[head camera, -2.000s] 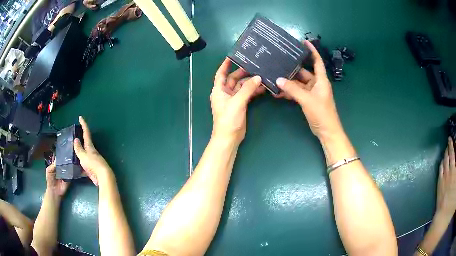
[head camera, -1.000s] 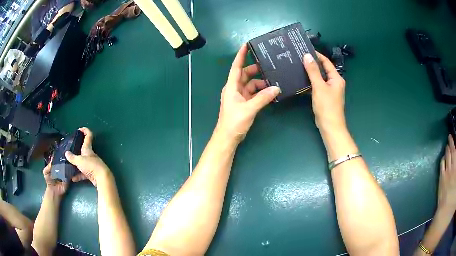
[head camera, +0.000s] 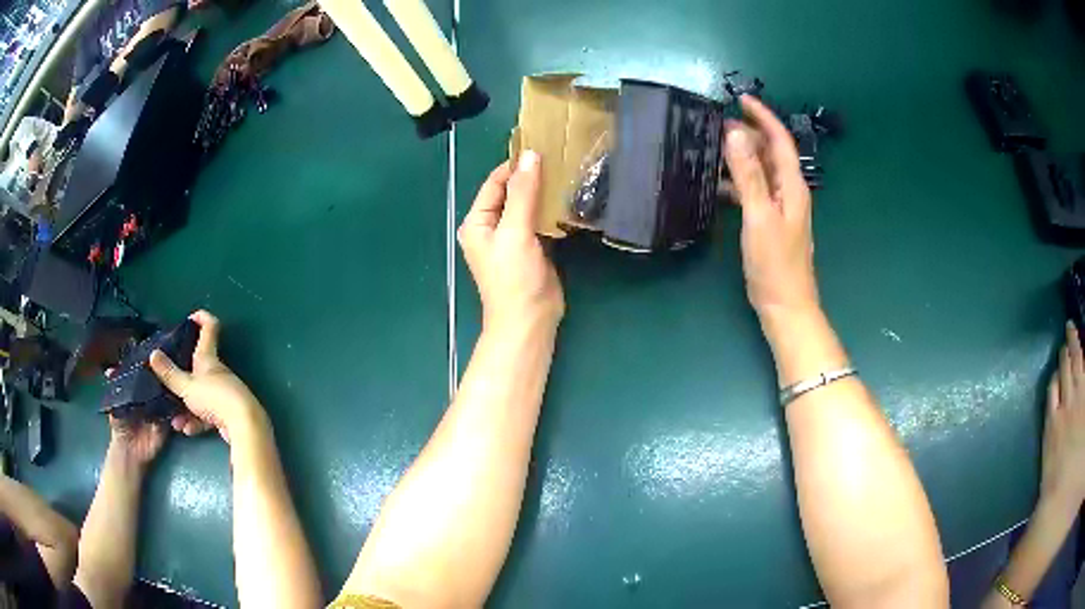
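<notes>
A black retail box (head camera: 648, 167) with white printed text is open, its brown cardboard flap (head camera: 550, 149) folded out to the left. Something dark and shiny, perhaps in clear plastic, shows at the opening; I cannot tell what. My left hand (head camera: 514, 238) grips the brown flap with the thumb on its inner face. My right hand (head camera: 771, 196) is at the box's right end, fingers raised and slightly blurred; whether it touches the box is unclear. Small black accessories (head camera: 811, 143) lie just beyond my right hand, partly hidden by it.
Cream pipe legs (head camera: 411, 60) with black feet stand at the top. A neighbour's hands (head camera: 196, 387) hold a black box at left. A large black case (head camera: 119, 143) lies far left. Black trays (head camera: 1009, 113) lie at right, above another person's hand (head camera: 1062, 410). The bench (head camera: 357, 274) is dark green.
The box has been turned and is now open with its brown flap out. My left hand has moved left onto the flap. My right hand's fingers have lifted from the printed face.
</notes>
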